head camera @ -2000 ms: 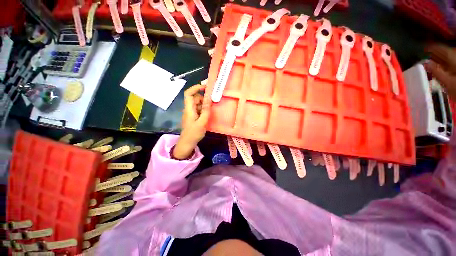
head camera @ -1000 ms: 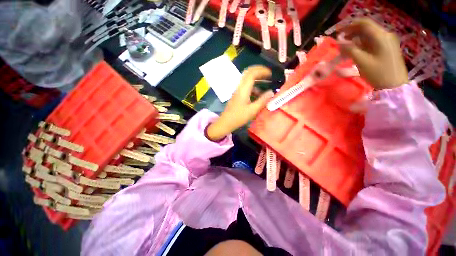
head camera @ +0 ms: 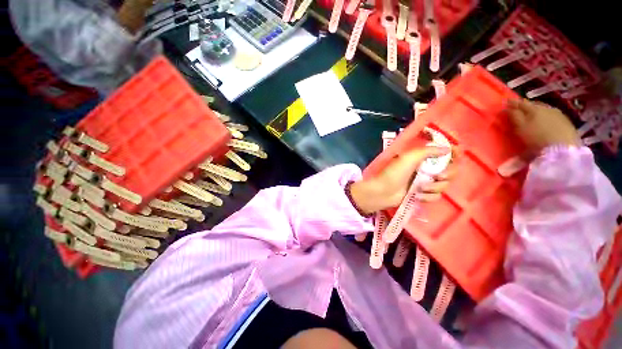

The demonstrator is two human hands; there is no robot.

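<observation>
My left hand [head camera: 399, 178] is over the front part of the red compartment tray [head camera: 470, 198], closed on at least one pink smartwatch [head camera: 436, 162]. Its strap hangs down past the tray's near edge. My right hand [head camera: 542, 128] is at the tray's right side, blurred. A pink strap end [head camera: 511, 165] shows just below it; whether the hand holds it cannot be told. The tray's visible pockets hold no watches. More pink straps [head camera: 421, 272] stick out from under its near edge.
Beige-strap watches [head camera: 82, 198] fan around a red tray at left. A paper sheet [head camera: 327, 103], pen [head camera: 372, 112], clipboard [head camera: 262, 68] and calculator [head camera: 258, 28] lie on the bench. Pink watches on red trays [head camera: 545, 61] stand beyond. Another person's sleeve [head camera: 75, 41] shows upper left.
My left hand was apart from the watch and is now closed on it. My right hand has moved right and down. The watches in the tray's far row are gone from view.
</observation>
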